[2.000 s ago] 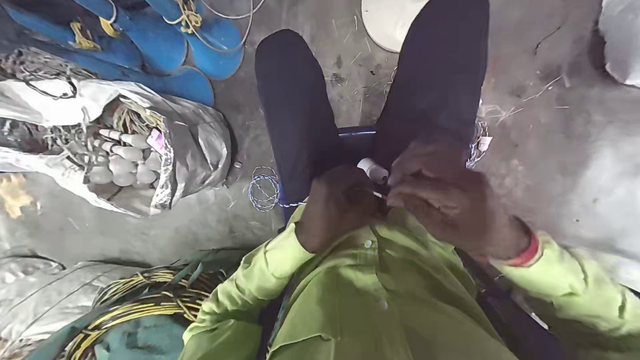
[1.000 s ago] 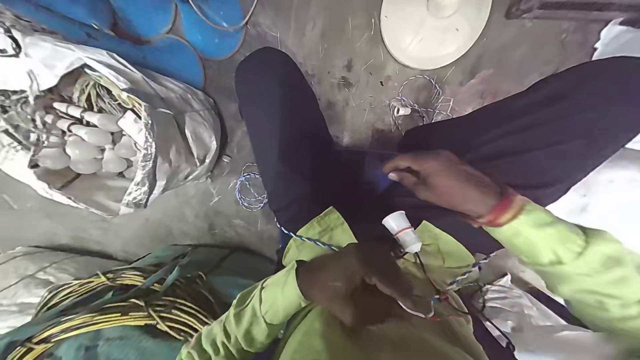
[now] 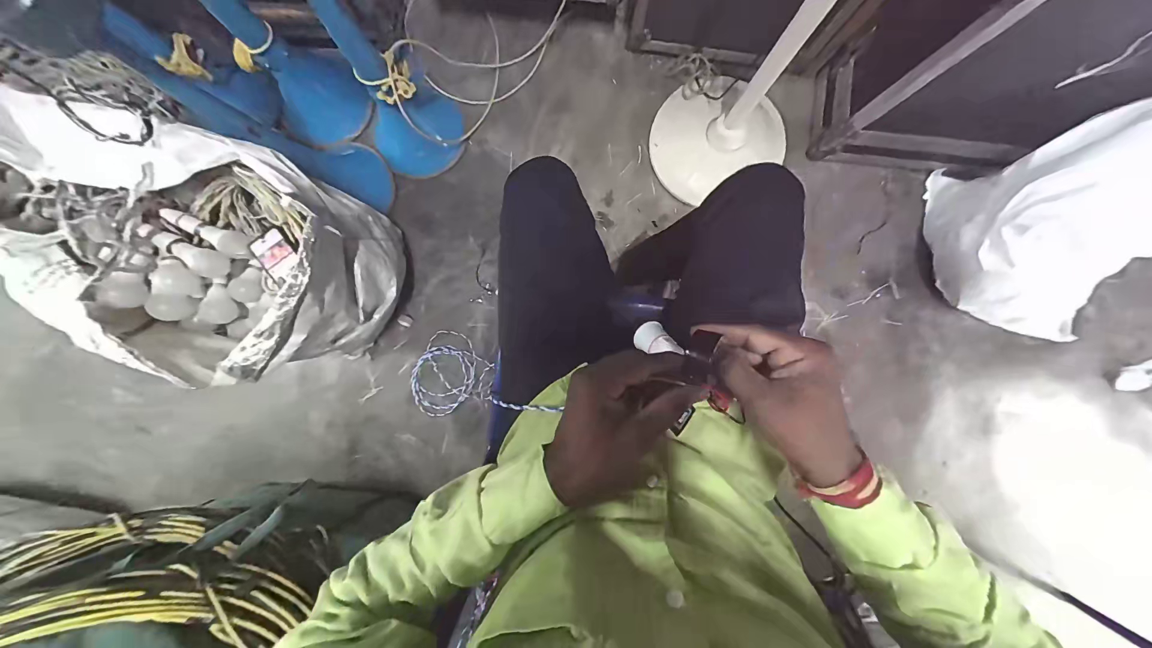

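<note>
Over my lap, my left hand (image 3: 612, 423) has its fingers closed on thin wires just below a white bulb holder (image 3: 654, 338). From the right, my right hand (image 3: 787, 396), with a red band at the wrist, pinches the same wires, its fingertips almost meeting those of the left. A bit of red wire (image 3: 720, 400) shows between the hands. The wire ends are hidden by the fingers. Out of the left hand's side runs a blue-and-white twisted cord (image 3: 526, 407), whose loose coil (image 3: 447, 378) lies on the floor beside my leg.
At left stands an open white sack (image 3: 351, 279) holding light bulbs (image 3: 175, 279) and cords. Blue round-based stands (image 3: 418, 135) are behind it, a white round base with a pole (image 3: 684, 144) ahead, a white sack (image 3: 1035, 216) at right. Yellow-and-black cable coils (image 3: 135, 576) lie lower left.
One second ago my right hand was apart from the left, near a dark blue thing; it has come back to the wires beside the left hand. My knees have drawn closer together. The view has shifted.
</note>
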